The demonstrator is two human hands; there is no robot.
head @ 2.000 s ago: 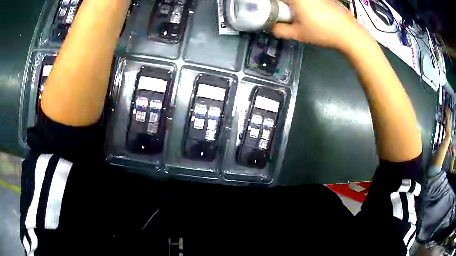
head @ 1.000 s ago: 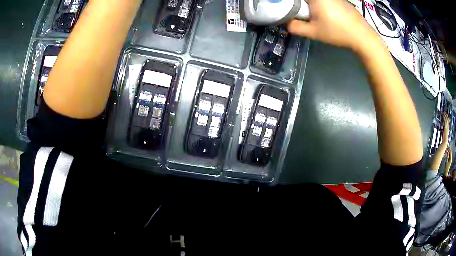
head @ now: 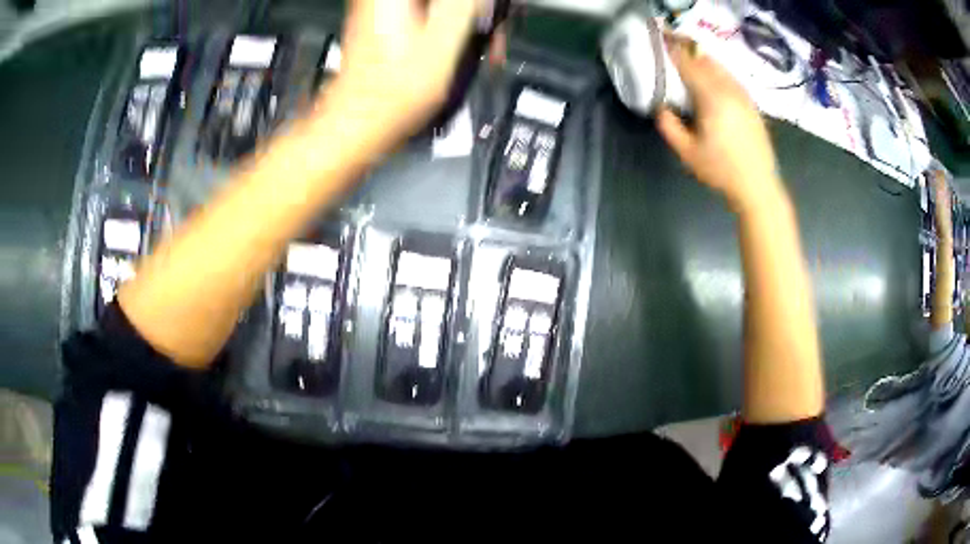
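Note:
A clear blister tray (head: 581,308) holds black handsets in two rows, among them a handset (head: 416,324) in the near row and another handset (head: 527,154) at the back right. My left hand (head: 410,53) is blurred at the top, gripping a black handset (head: 475,53) above a back-row pocket. That pocket holds a white paper slip (head: 454,135) and no handset. My right hand (head: 713,117) holds the white-grey barcode scanner (head: 638,66) just beyond the tray's back right corner.
The dark green mat (head: 691,319) extends right of the tray. A white strip (head: 840,122) with cables lies at the back right. Another person's arm (head: 941,250) and grey sleeve (head: 925,398) are at the far right.
My left hand has come into view from beyond the top edge with a black handset. My right hand and the scanner have moved right, off the tray. The camera view has shifted.

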